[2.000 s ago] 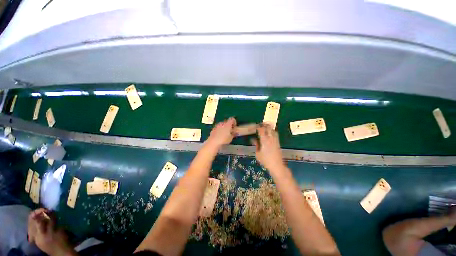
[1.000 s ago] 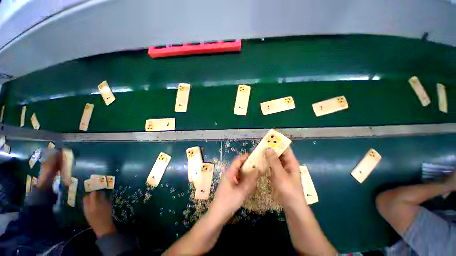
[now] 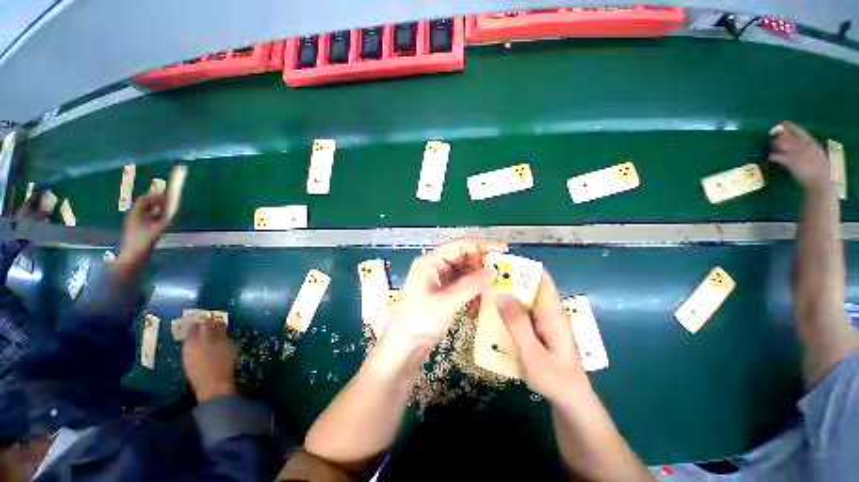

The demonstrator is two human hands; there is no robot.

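Note:
My right hand holds a pale gold phone back cover upright over the worktop, its thumb on the cover's face. My left hand has its thumb and fingertips at the yellow camera area with dark spots at the cover's top end. Whether a tiny part is between those fingertips cannot be told. A heap of tiny gold-tan camera lens rings lies below my hands, partly hidden by them.
More covers lie on the worktop and the conveyor belt, divided by a grey metal rail. Red compartment trays with black units stand on the far side. A person on the left holds a cover; a person on the right reaches over the belt.
The cover has turned more upright in my right hand, and my left hand has moved up to its camera area. Belt covers have shifted left. More red trays show. Both neighbours' arms now reach over the belt.

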